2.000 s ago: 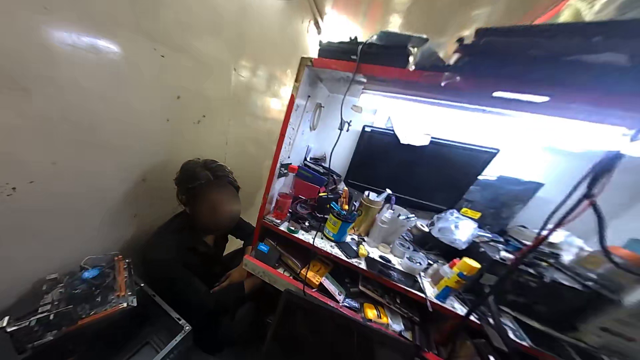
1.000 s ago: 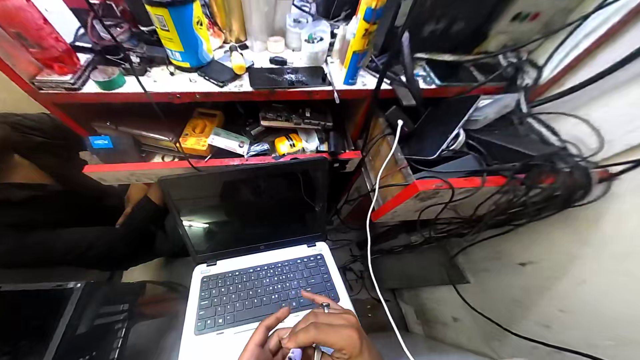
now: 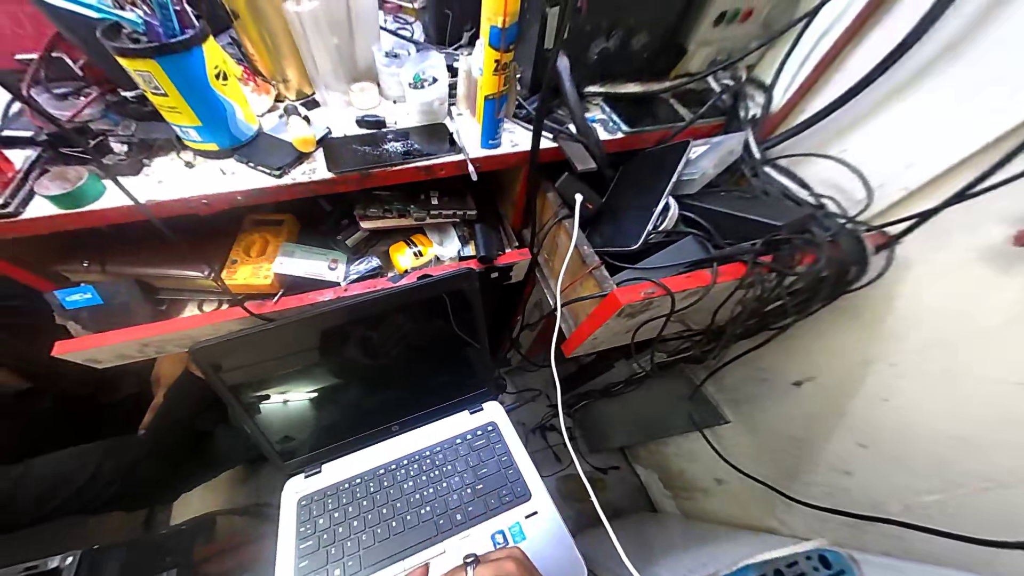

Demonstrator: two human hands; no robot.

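An HP laptop stands unfolded, its dark screen (image 3: pixel 352 360) tilted back and its black keyboard (image 3: pixel 412 496) facing up in a silver base. At the bottom edge my right hand (image 3: pixel 500 565), with a ring on one finger, lies over the palm rest below the keys, by two small stickers. Most of this hand is cut off, so whether it holds anything is hidden. Just left of it a fingertip (image 3: pixel 418 570) shows near the touchpad; I cannot tell which hand it belongs to. Nothing else of my left hand can be made out.
Behind the laptop, a drawer (image 3: pixel 200 320) holds a yellow multimeter (image 3: pixel 258 252). A cracked phone (image 3: pixel 392 147) and a blue-yellow pen tub (image 3: pixel 188 88) stand on the shelf above. A white cable (image 3: pixel 558 352) hangs right of the laptop, beside tangled black cables (image 3: pixel 744 296). Another person's arm (image 3: pixel 164 384) is at left.
The view has swung from the shelves and wall down to the laptop. Since one second ago my hands, then together over the palm rest, have gone lower, mostly out of the picture.
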